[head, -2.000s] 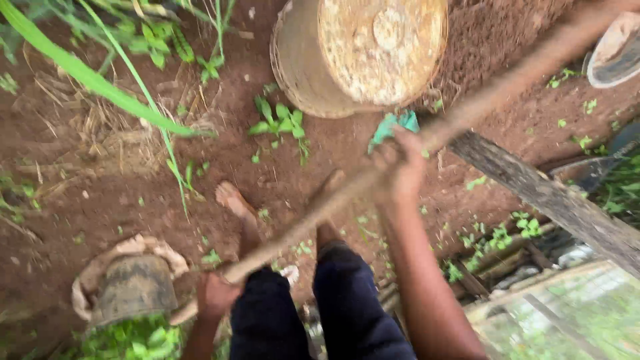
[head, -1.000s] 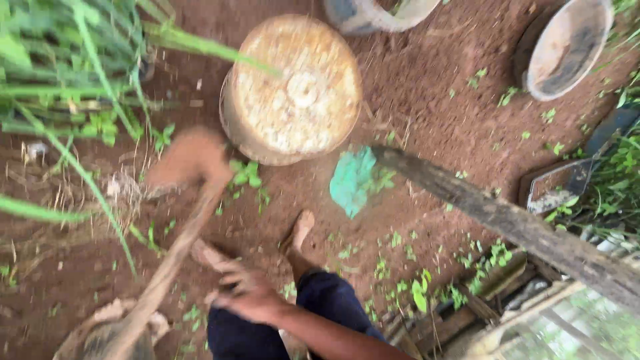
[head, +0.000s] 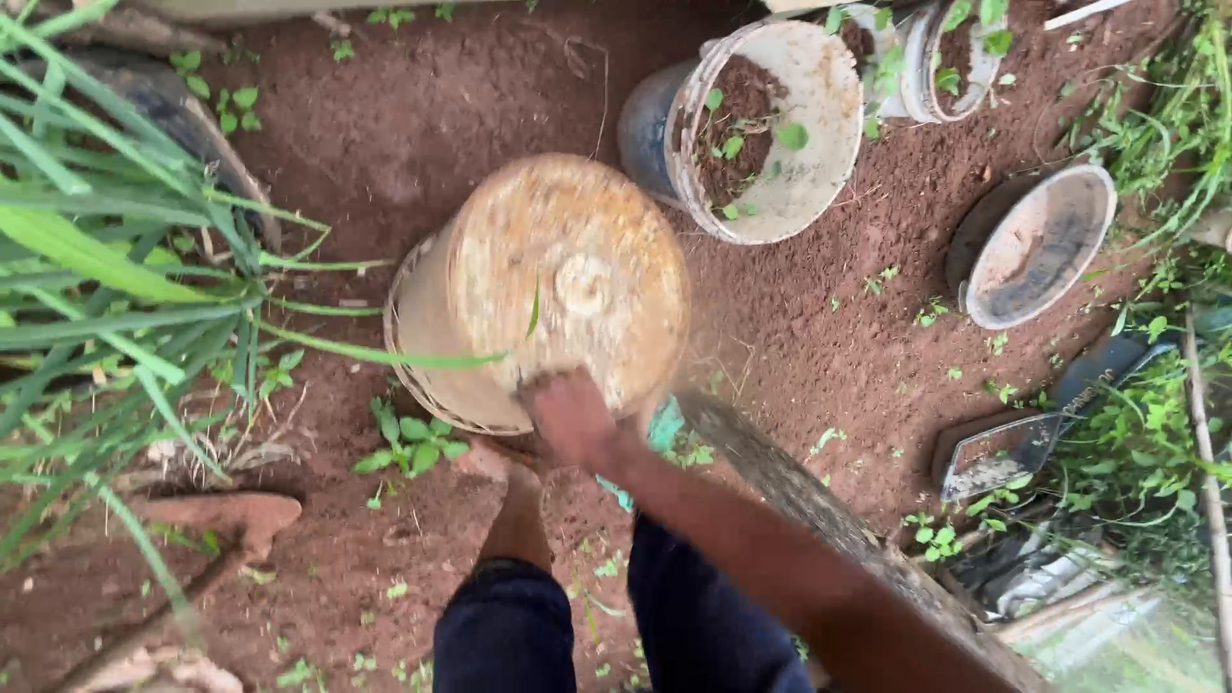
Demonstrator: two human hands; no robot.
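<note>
My right hand [head: 570, 416] reaches down to the near edge of an upturned, dirt-stained bucket [head: 587, 279]. The hand is blurred, its fingers look bent, and the frame does not settle whether it grips the bucket. No part of my left hand shows. On the soil at the lower left lies a hoe with a soil-coated blade [head: 236, 515] and a wooden handle [head: 144, 611]. Beside the bucket's near edge, a piece of green plastic [head: 664, 423] shows partly behind my arm.
A weathered wooden beam [head: 818, 510] runs to the lower right. Plant buckets [head: 813, 183] stand at the upper right, with a round basin [head: 1039, 245] beyond. Long-leaved plants [head: 125, 289] overhang the left side. My bare foot [head: 486, 462] is close to the upturned bucket.
Two seconds ago both my hands held the hoe's handle; now the hoe lies on the ground. My right hand has moved to the upturned bucket, and my left hand has left the view.
</note>
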